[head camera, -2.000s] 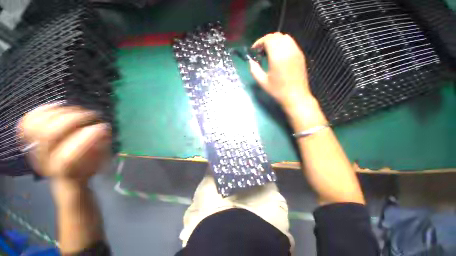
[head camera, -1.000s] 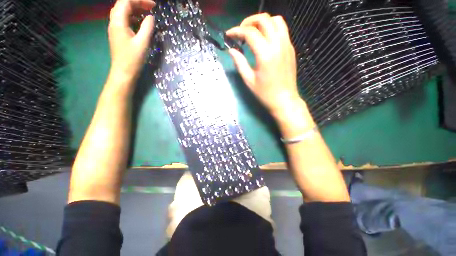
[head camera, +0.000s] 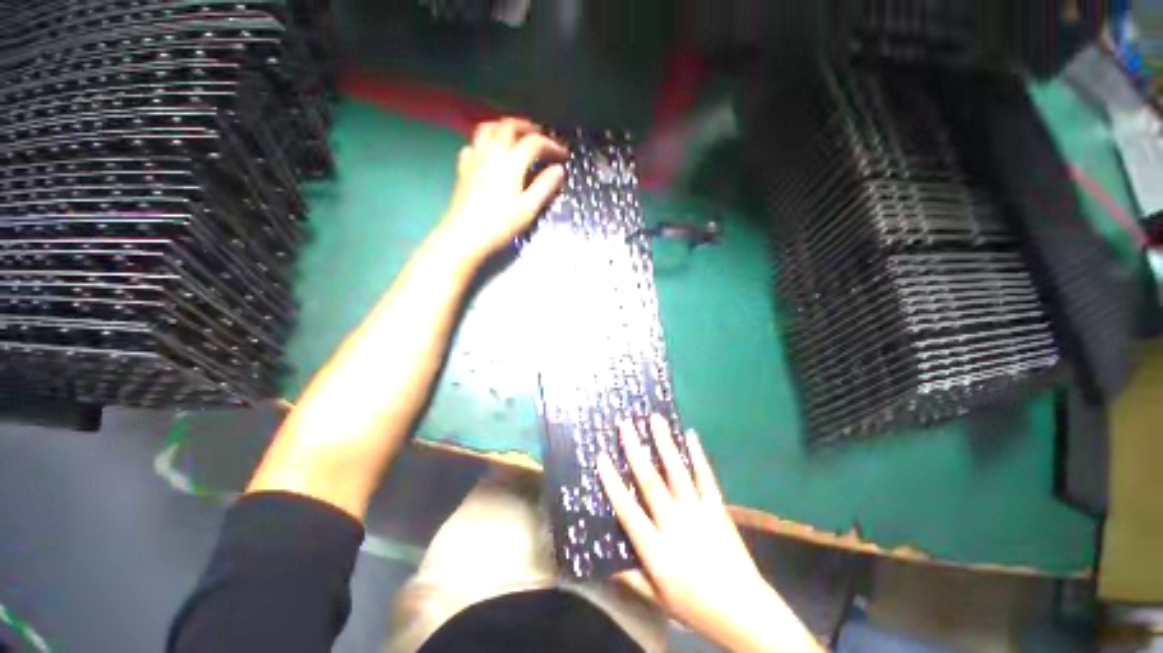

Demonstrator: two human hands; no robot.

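Note:
A long black keyboard board [head camera: 597, 370] lies before me, its near end past the bench's front edge; strong white glare covers its middle. My left hand [head camera: 508, 185] grips its far left edge, thumb and fingers around the corner. My right hand [head camera: 666, 504] lies on its near end with the fingers spread over the surface; the thumb is not clearly seen. A short black cord with a small plug [head camera: 689, 234] lies at the board's upper right edge, with no hand on it; whether it is plugged in cannot be told.
A tall stack of boards [head camera: 102, 217] stands at the left and another stack [head camera: 944, 293] at the right. Red tape [head camera: 415, 100] crosses the green bench mat [head camera: 370, 230] behind. A yellow-brown carton or bin [head camera: 1135, 472] is at the far right.
My right hand has let go of the cord's plug and moved down onto the board's near end. My left hand stays at the far left edge. The view has shifted, showing more at the right.

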